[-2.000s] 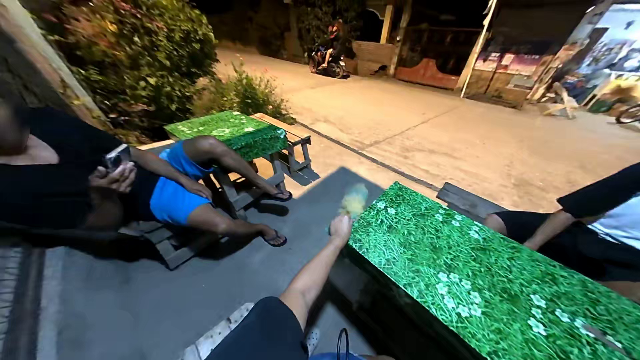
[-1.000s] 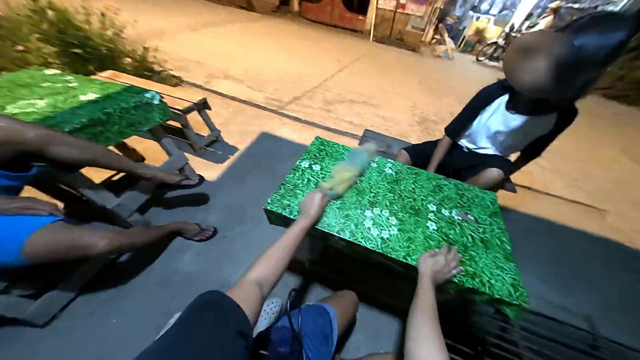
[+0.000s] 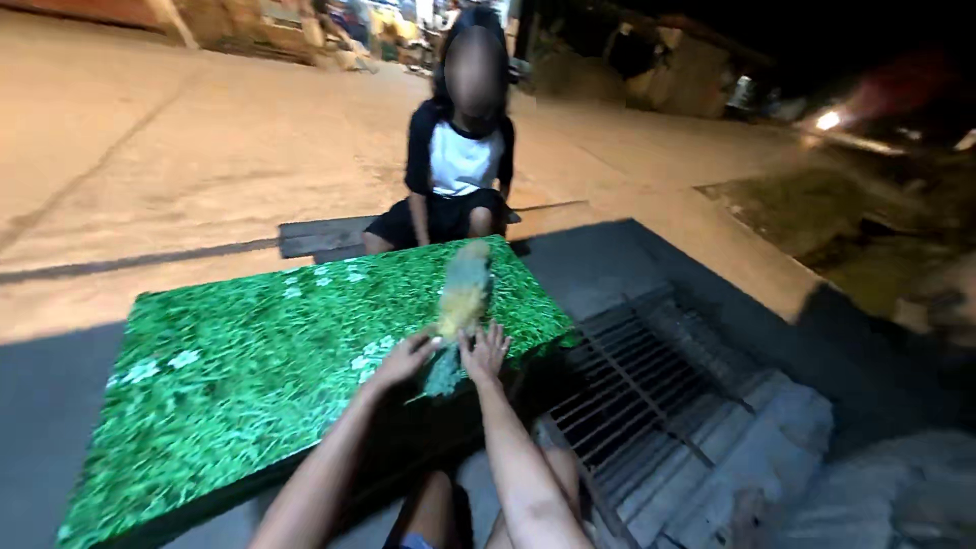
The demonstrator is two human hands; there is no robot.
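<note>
A blurred yellow and blue-green cloth-like thing (image 3: 463, 293) lies lengthwise over the right part of a table covered with a green grass-print cloth (image 3: 229, 366). My left hand (image 3: 408, 357) is at its near left side, fingers bent toward it. On its right side my right hand (image 3: 485, 352) rests with fingers spread, touching or very close to it. Its near end hangs by the table's front edge, between my wrists. Motion blur hides whether my left fingers grip it.
A person (image 3: 465, 152) sits across the table on a wooden bench (image 3: 320, 235). Right of the table is a metal grating (image 3: 633, 381) beside a pale ridged slab (image 3: 732, 450). A paved road (image 3: 305, 130) runs behind.
The view has swung right. The cloth-like thing, held out in my left hand earlier, is now at the table's right part with both my hands beside it. My right hand has come to it.
</note>
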